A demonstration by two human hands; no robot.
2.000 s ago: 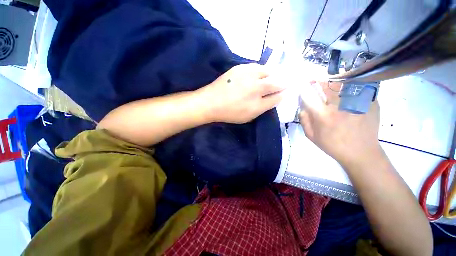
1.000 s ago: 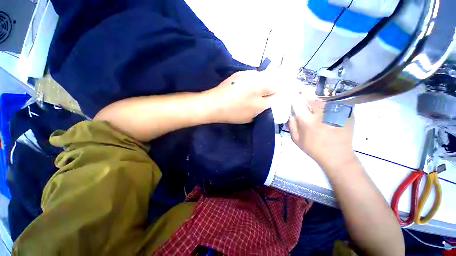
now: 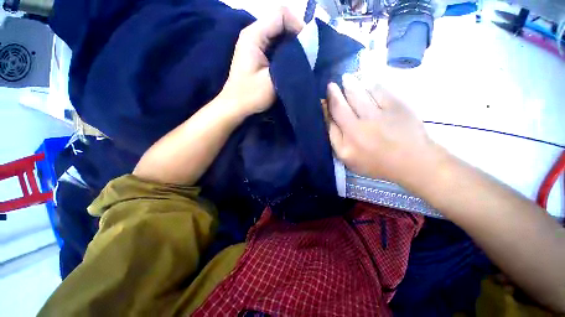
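A large dark navy garment is heaped at the left and hangs over the table's front edge. Its narrow navy band with a white edge runs between my hands, folded and raised near the top. My left hand grips the band's upper part, its fingers curled round the cloth. My right hand lies over the band's right side, fingers bent at the cloth; its fingertips are partly washed out by bright light, so its grip is unclear.
The white machine table has a grey ruler strip along its front edge. A grey cylindrical machine part stands at the top. A red scissor handle is at the right edge. A red stool and blue crate are at left.
My left hand has moved up with the band, lifting and folding it. My right hand has come away from the needle area and opened flatter over the cloth. The machine head sits higher in view.
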